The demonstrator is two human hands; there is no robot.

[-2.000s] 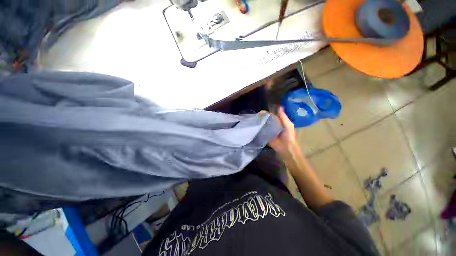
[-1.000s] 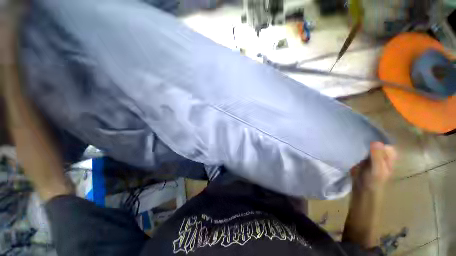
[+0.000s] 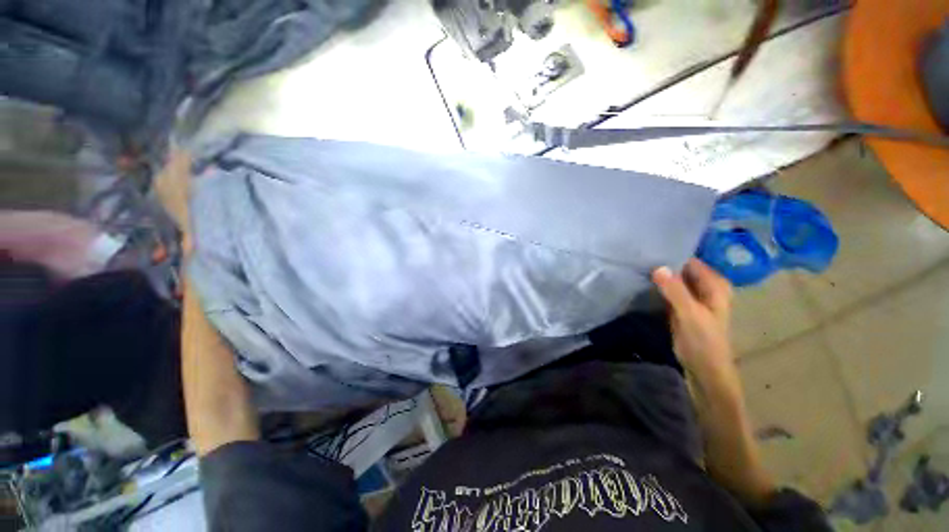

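Note:
A large blue-grey garment body (image 3: 395, 249) is spread over my lap and the front edge of the table, with a long seam running along it. My right hand (image 3: 695, 307) pinches its right end at the seam, thumb on top. My left hand (image 3: 175, 197) is at its left end, partly hidden by the cloth and blurred; the fingers' hold is not clear. Grey binding tape (image 3: 708, 132) runs from the tape roll at the right to the metal parts of the sewing machine (image 3: 489, 23).
The orange disc (image 3: 885, 94) is at the right edge. Orange and blue snips (image 3: 614, 21) and a blurred pointed tool (image 3: 754, 42) are beyond the tape. A blue plastic object (image 3: 775, 241) is past the table's edge. More dark grey garments (image 3: 94, 62) are piled at upper left.
The garment was raised and swung out, and now lies lower and flatter across my lap. My left arm came into view. My right hand moved right, then back left a little.

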